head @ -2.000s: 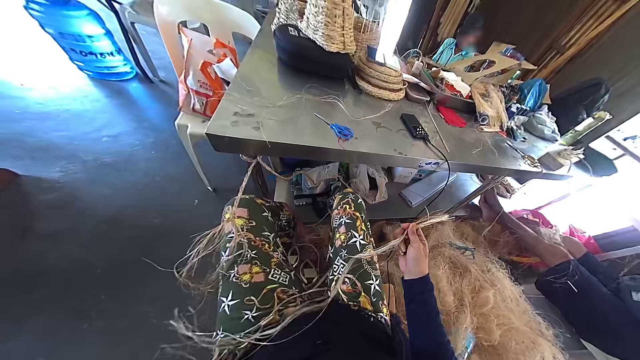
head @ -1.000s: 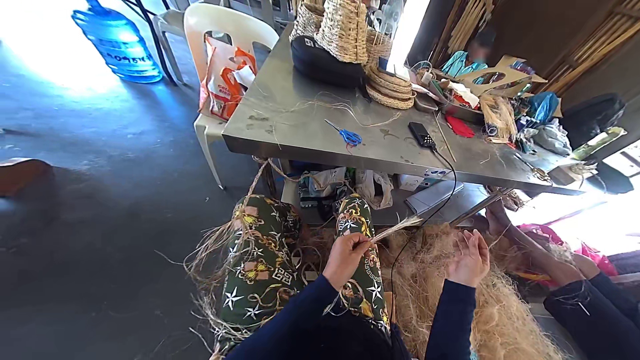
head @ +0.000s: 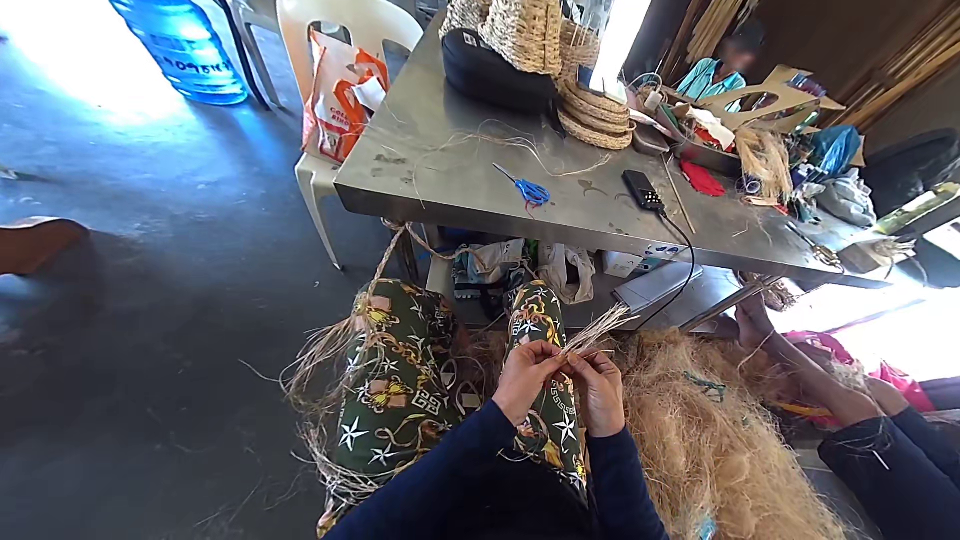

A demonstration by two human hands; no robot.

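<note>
My left hand (head: pixel 527 379) and my right hand (head: pixel 598 386) meet above my knee, fingertips pinching a small bundle of pale plant fibers (head: pixel 602 327). The loose ends of the bundle fan out up and to the right. A fiber rope (head: pixel 387 259) is tied at the metal table's edge and hangs down to my left knee, its frayed strands (head: pixel 324 358) spreading over the patterned trousers. A large heap of tan fiber (head: pixel 701 435) lies to the right of my right hand.
On the metal table (head: pixel 457 187) are blue-handled scissors (head: pixel 532 192), a black corded device (head: pixel 643 190), woven baskets (head: pixel 525 34) and coiled braid (head: pixel 594 116). A plastic chair (head: pixel 319 176) holds a bag. Another person's legs (head: pixel 806 364) extend at the right; a person (head: pixel 712 79) sits behind the table.
Two seconds ago only my right hand was in view, holding strands. My left hand then came in holding the bundle, with my right hand apart; now both hands are together at it.
</note>
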